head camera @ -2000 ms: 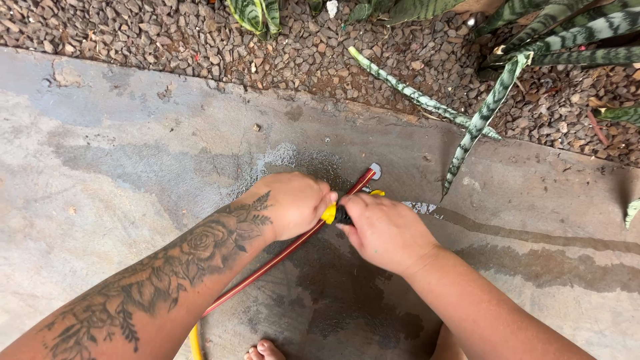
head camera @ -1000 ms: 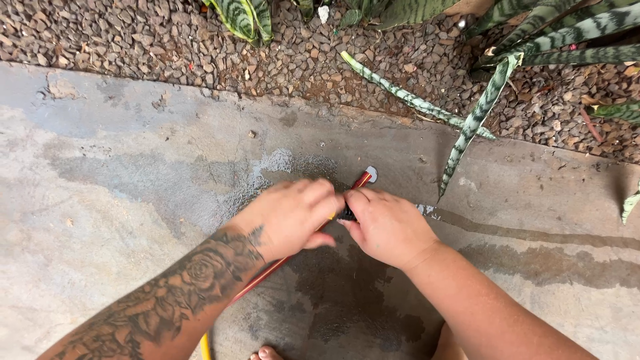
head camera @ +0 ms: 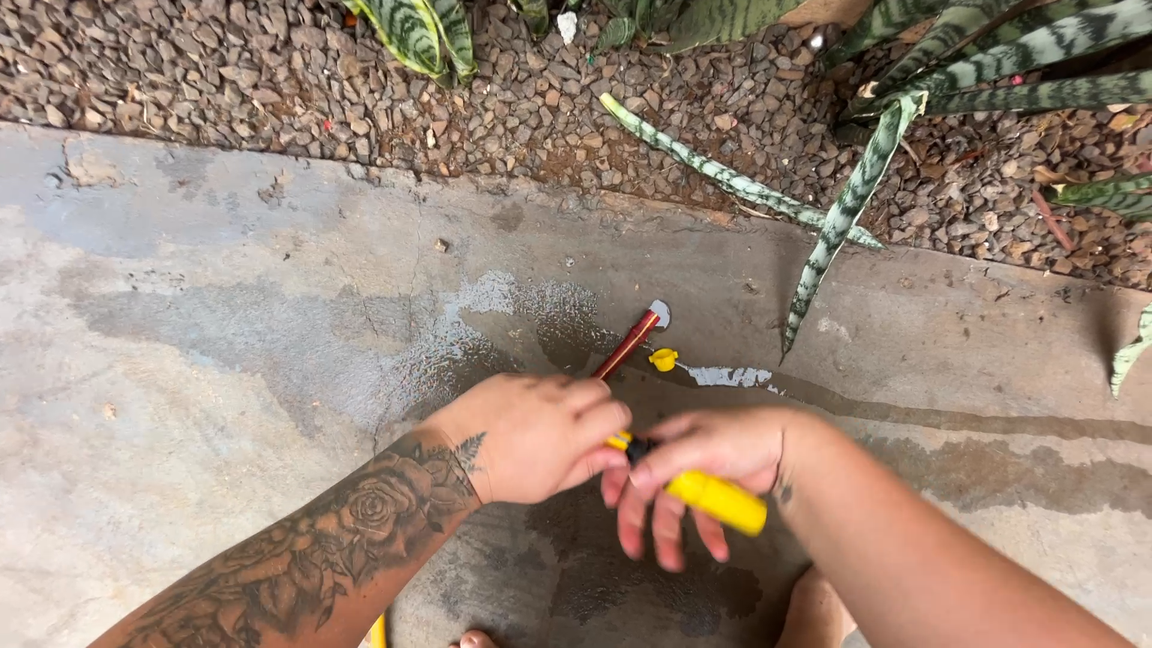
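My left hand is closed on a small yellow and black hose fitting, whose yellow end shows between the fingers. At its right, my right hand has thumb and fingers around the black part; a yellow cylindrical piece sticks out below that palm, slightly blurred. Just above the hands, the end of a red hose lies on the wet concrete, the rest running beneath my left hand. A small yellow ring-shaped fitting rests right of the hose end, touching neither hand.
Wet concrete floor spreads around the hands, with a puddle to the right. Behind it lies a gravel bed with snake plants, one leaf hanging over the edge. Bare feet and a yellow hose piece show at the bottom.
Both hands have moved down, away from the red hose's end. The fingers of my right hand have spread, and the long yellow piece has come into sight below them.
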